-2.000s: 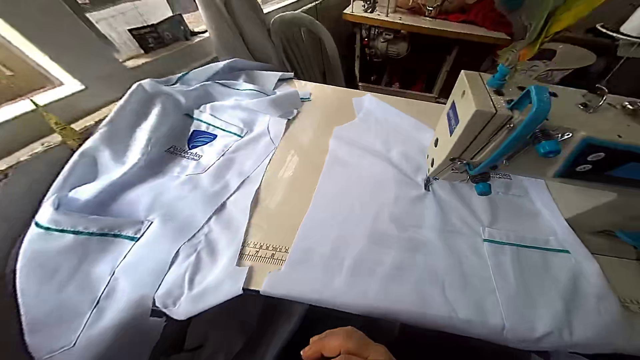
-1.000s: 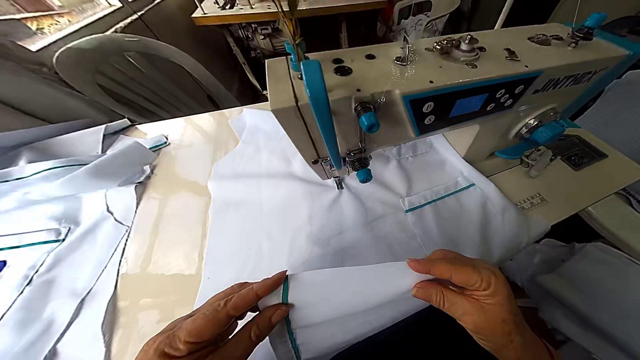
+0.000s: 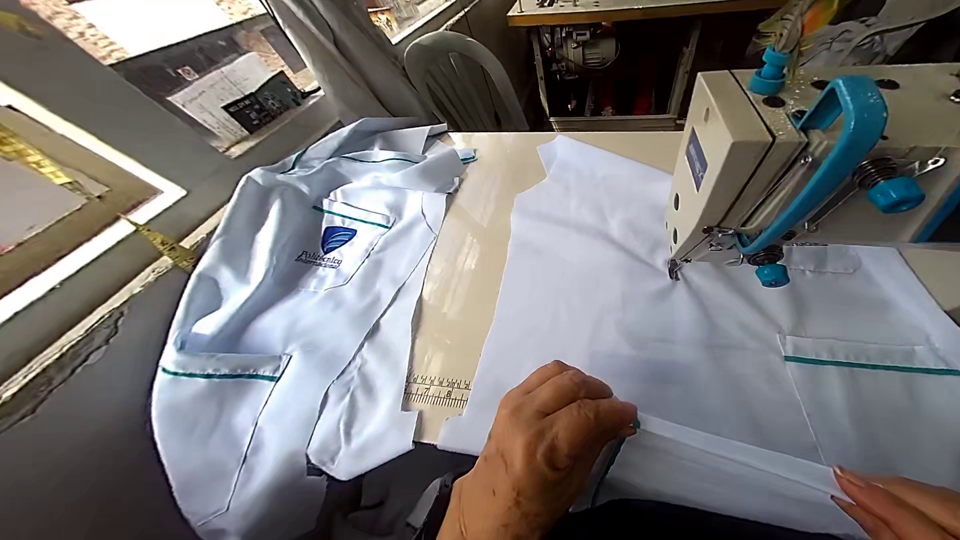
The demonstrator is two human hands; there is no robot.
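Observation:
My left hand (image 3: 547,442) pinches the green-trimmed end of a white fabric piece (image 3: 697,465) near the table's front edge. At the lower right, my right hand (image 3: 892,499) has its fingers on the same piece's other end; part of this hand is cut off by the frame. Beneath and beyond lies a white garment panel (image 3: 585,285) with a green-trimmed pocket (image 3: 870,390), its cloth under the needle area (image 3: 673,270) of a sewing machine (image 3: 727,165). A white garment part (image 3: 262,315) with green-trimmed pockets and a blue emblem lies to the left.
The beige table (image 3: 469,262) has a printed ruler (image 3: 439,391) near its front edge. Behind it stand a plastic chair (image 3: 465,75) and another machine table (image 3: 645,15). A curtain (image 3: 337,52) and window sill are at the back left.
The view has swung left since one second ago. Both hands still hold the trimmed piece; the left hand's fingers are now bunched at its end. Two seconds ago only one hand showed, at the bottom edge.

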